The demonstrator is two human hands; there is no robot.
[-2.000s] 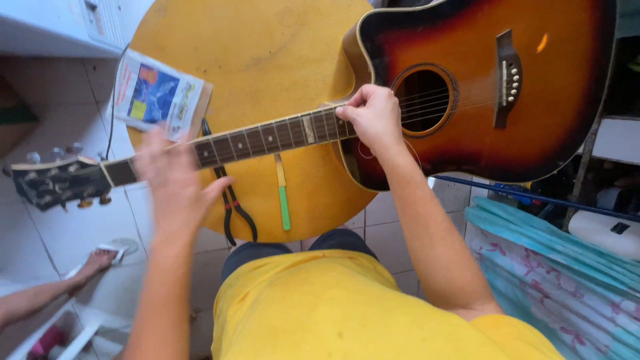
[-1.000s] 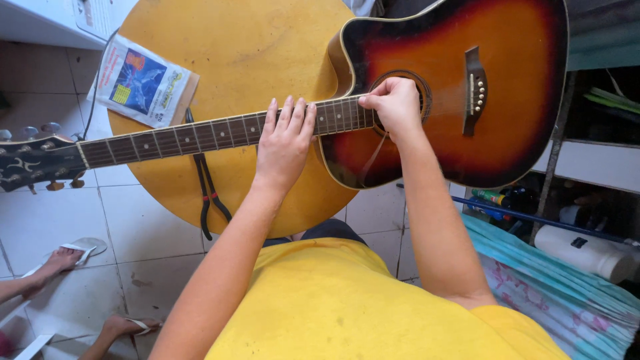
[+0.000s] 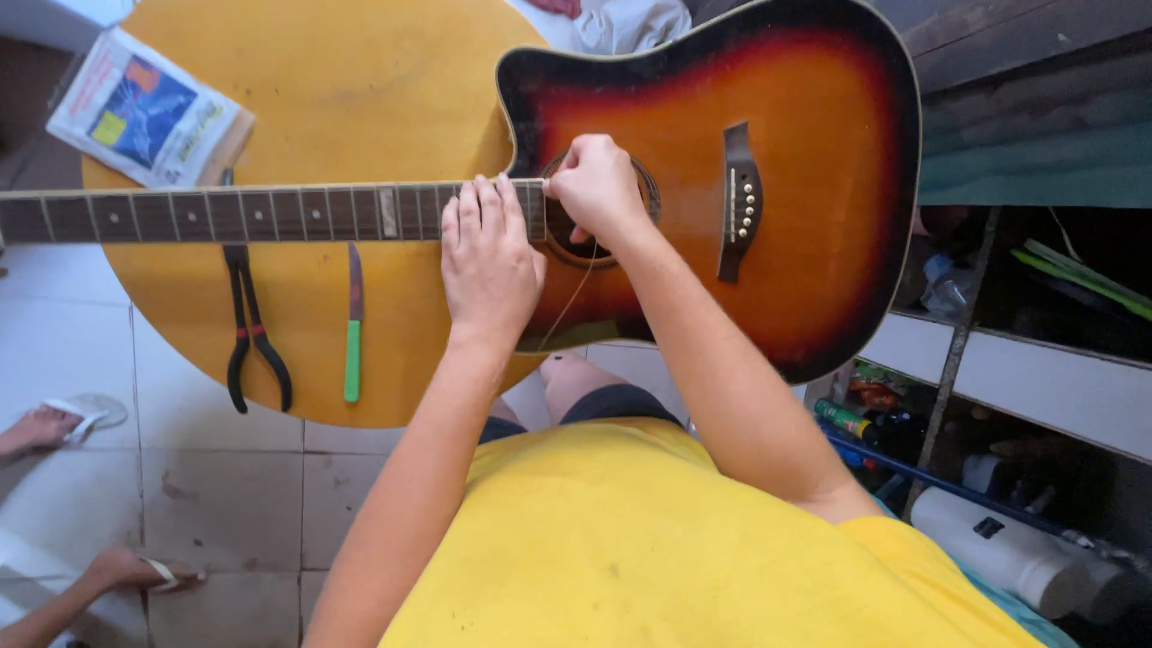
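A sunburst acoustic guitar lies across a round yellow table, its neck pointing left. My left hand lies flat over the upper frets of the fretboard, fingers together. Over the soundhole, at the fretboard's end, my right hand pinches a thin string, whose loose part hangs down across the guitar's body. The bridge holds several pale pins. Long-nosed pliers with black handles lie partly under the neck. Beside them is a knife with a green handle.
A printed plastic packet lies at the table's upper left. At the lower left are another person's feet in flip-flops. On the right stand shelves with assorted items and a white cylindrical container.
My left hand has moved right along the neck, from near the headstock to the frets by the soundhole. My right hand has shifted slightly from the fretboard's end to over the soundhole.
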